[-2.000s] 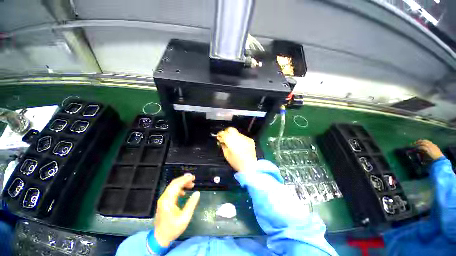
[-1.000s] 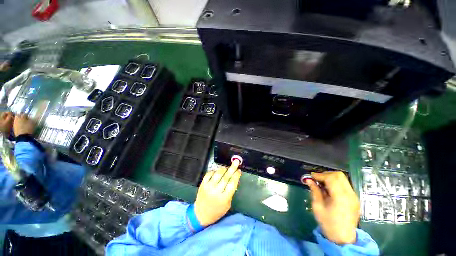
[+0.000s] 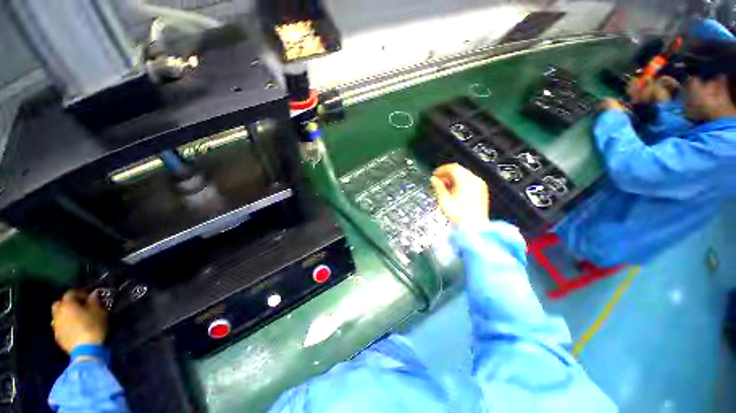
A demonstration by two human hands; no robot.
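Observation:
The black press (image 3: pixel 153 145) stands at the left, its pale-edged plate (image 3: pixel 210 227) low over the bed. Whatever is under the plate is hidden. Its front panel has two red buttons (image 3: pixel 219 328) and a small whitish one (image 3: pixel 274 301). My left hand (image 3: pixel 79 324) is left of the press, fingers curled at a black blister tray (image 3: pixel 121 284) with shiny housings in pockets. My right hand (image 3: pixel 463 195) is over the right side of the clear blister tray (image 3: pixel 387 198), fingertips pinched. I cannot tell whether either hand holds a small part.
A black tray stack (image 3: pixel 496 161) with shiny parts lies right of my right hand. A clear hose (image 3: pixel 363 230) loops right of the press. A white film patch (image 3: pixel 323 328) lies before the panel. A person in blue (image 3: pixel 654 169) sits at the right, near a red stool (image 3: pixel 569 270).
Both hands have left the red buttons: the left moved left to the black tray, the right moved right to the clear tray. The press plate has come down. The view has turned right.

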